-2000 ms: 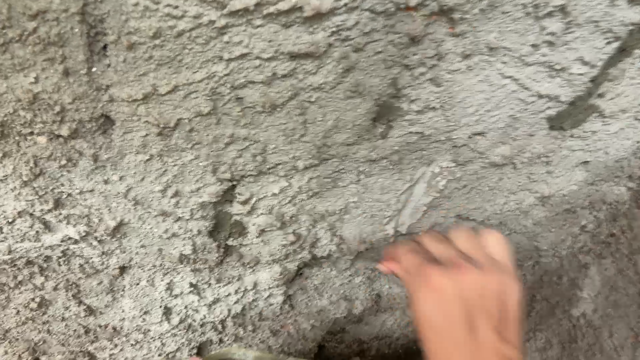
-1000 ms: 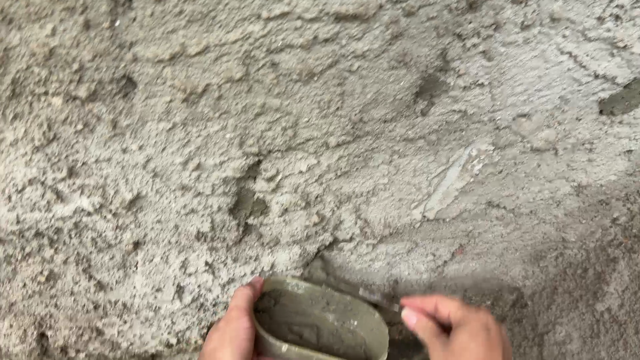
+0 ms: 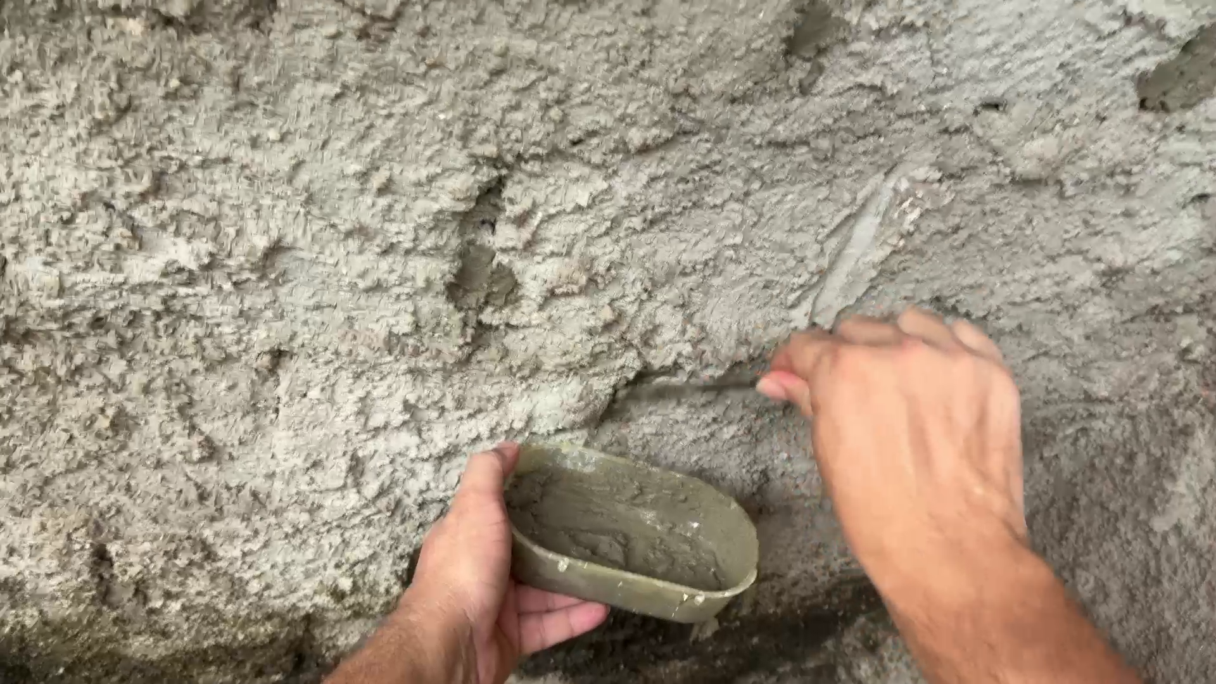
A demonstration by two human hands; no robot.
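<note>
My left hand (image 3: 484,560) holds an oval plastic tub (image 3: 636,589) from its left end, thumb at the rim and fingers beneath. Wet grey mortar (image 3: 617,522) lies in the tub. Up and to the right, my right hand (image 3: 902,408) pinches a thin, blurred tool (image 3: 689,388), which looks like a narrow metal spatula. Its far end points left, at a crack in the rough cement wall (image 3: 332,237). A smooth, pale smear (image 3: 860,247) runs slanting on the wall just above my right hand.
Dark hollows (image 3: 484,275) mark the wall left of centre, and another dark patch (image 3: 1178,76) shows at the upper right. A dark recess (image 3: 788,636) runs beneath the tub. Greenish stains show on the lower left of the wall.
The tub with my left hand has come into view from the bottom edge. My right hand, beside the tub a second ago, is now up against the wall.
</note>
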